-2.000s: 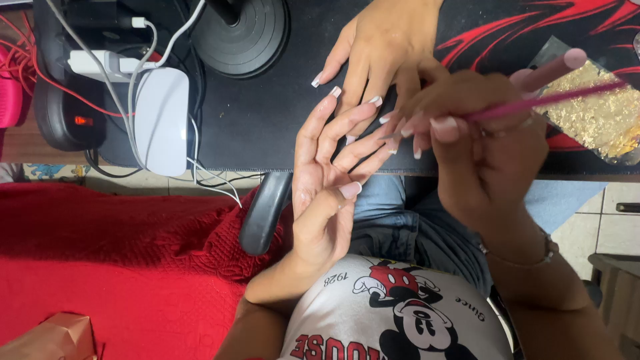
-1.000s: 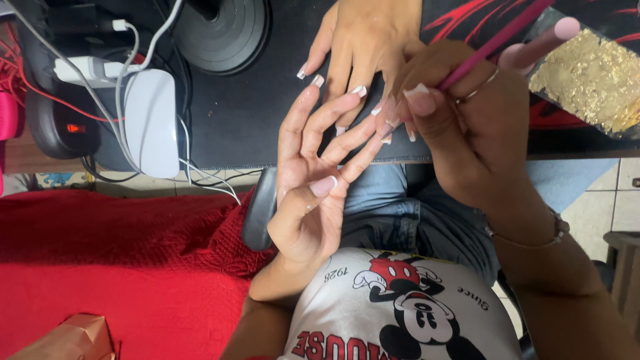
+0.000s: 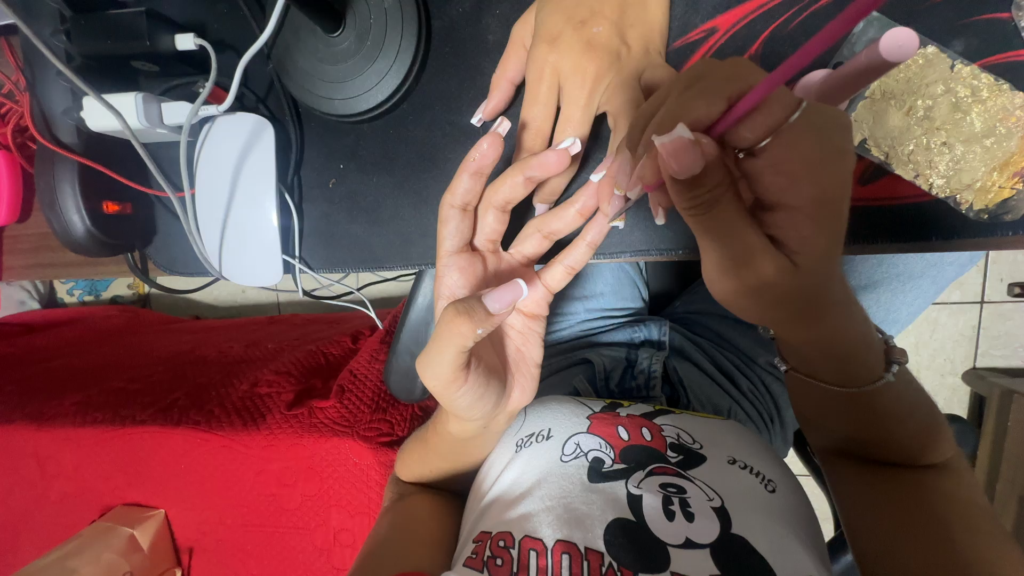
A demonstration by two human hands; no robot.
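Observation:
My right hand grips a thin pink nail brush, its tip down by a fingernail with a white tip and a gold-coloured fleck. My left hand is palm up with its fingers spread, the outer fingertips meeting the other fingers near the brush tip. Another person's hand lies palm down on the dark mat, its fingers reaching toward mine. Just right of my right hand are a pink cylindrical handle and a clear packet of gold foil flakes.
A round black stand base sits on the mat. To its left are a white rounded device, white cables and a black power unit with a lit red switch. A red quilted cover and a brown paper bag lie below left.
My right hand stays by the same fingertips, and the pink brush stands more steeply than two seconds ago. The view has moved closer.

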